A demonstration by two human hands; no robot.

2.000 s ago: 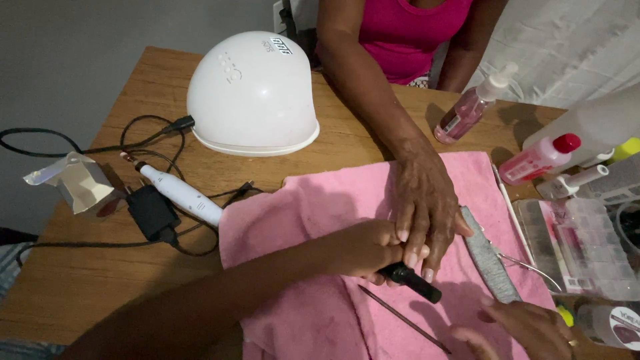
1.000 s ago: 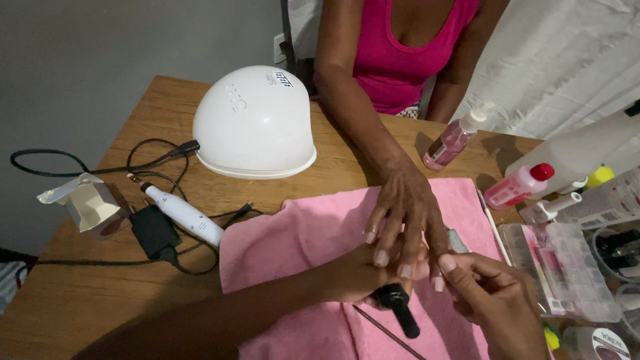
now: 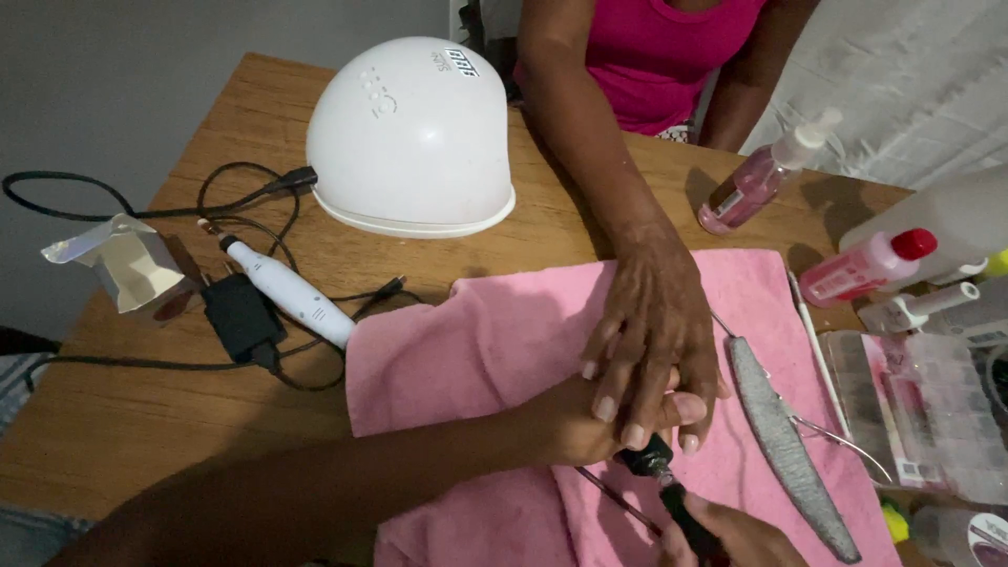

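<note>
My left hand (image 3: pixel 583 421) holds a small black nail polish bottle (image 3: pixel 647 457) beneath the fingers of another person's hand (image 3: pixel 657 315), my thumb lying across those fingers. At the bottom edge, my right hand (image 3: pixel 740 535) grips the bottle's black cap (image 3: pixel 685 508), with its stem at the bottle's neck. How far the brush sits inside is hidden. Under the hands lies a pink towel (image 3: pixel 512 339). A grey nail file (image 3: pixel 787 449) rests on it to the right, over a thin metal tool (image 3: pixel 846 445). A dark thin stick (image 3: pixel 618 498) lies partly behind my right hand.
A white dome nail lamp (image 3: pixel 409 142) stands at the back left. Nearer are a white electric nail drill (image 3: pixel 291 291), black adapter (image 3: pixel 244 319), cables and open carton (image 3: pixel 134 268). On the right stand a pink pump bottle (image 3: pixel 744 193), a red-capped bottle (image 3: pixel 862 268) and a clear compartment box (image 3: pixel 913 402).
My right hand has moved from the other person's fingers to the black cap. The cap, on the bottle two seconds ago, now stands off its neck. The nail file shows fully again.
</note>
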